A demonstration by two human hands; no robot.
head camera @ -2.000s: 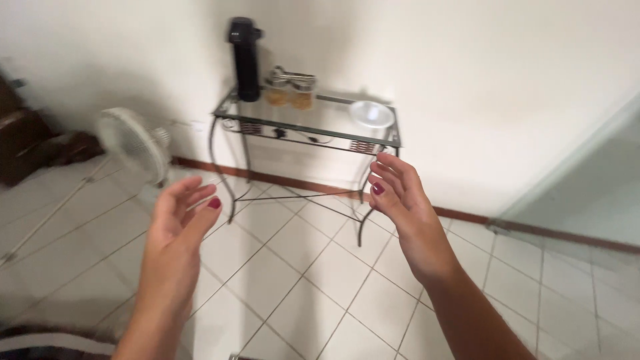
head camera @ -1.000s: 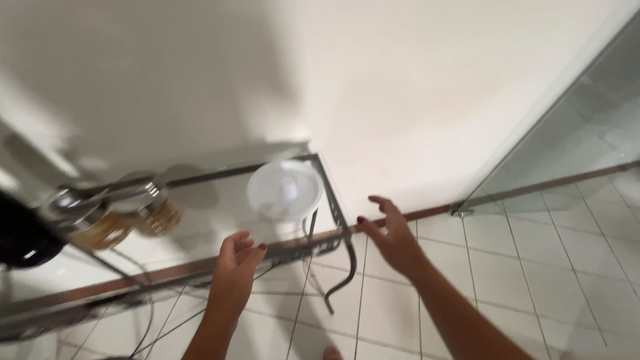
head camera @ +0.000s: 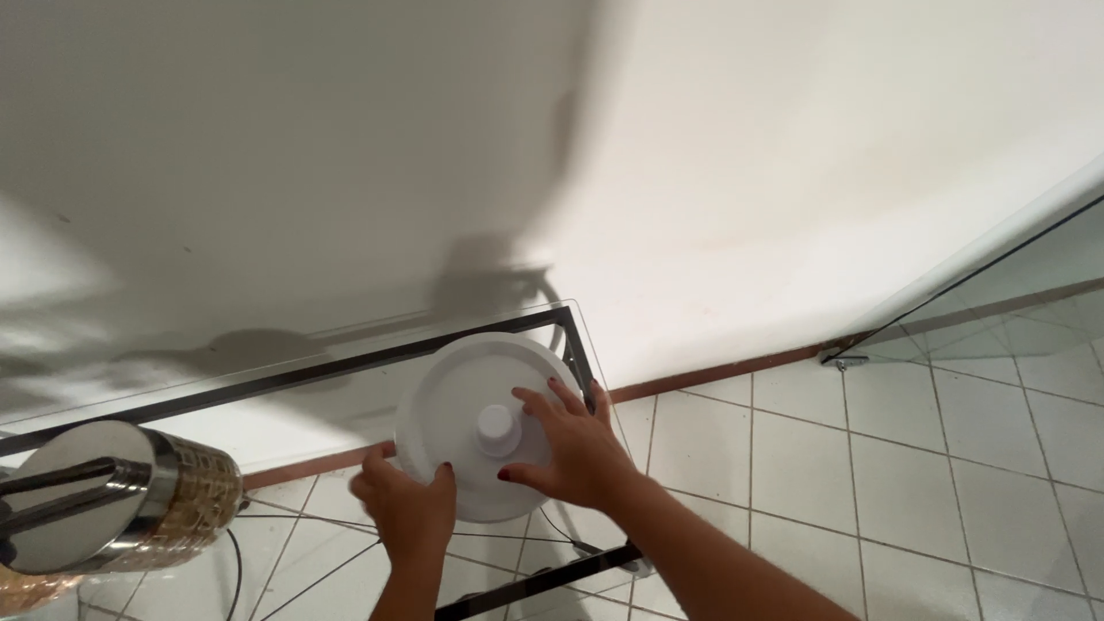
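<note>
A round white lidded container [head camera: 470, 388] with a knob in its middle rests on the glass-topped metal table [head camera: 319, 371], near the table's right end. My left hand [head camera: 412, 500] is at the container's lower left rim, thumb over the edge and fingers along its side. Over the right part of the lid, my right hand [head camera: 573, 444] spreads its fingers near the knob; whether it touches the lid I cannot tell. What lies under the lid is hidden.
At the lower left stands a glass jar [head camera: 203, 483] with a metal lid and dark tongs on top. A white wall [head camera: 733, 172] rises behind the table. To the right is a glass panel [head camera: 1018, 302] with a metal floor fitting, over white floor tiles [head camera: 802, 466].
Both hands have come from apart in the air to the white container, the left at its rim and the right over its lid. The view has moved in close to the table.
</note>
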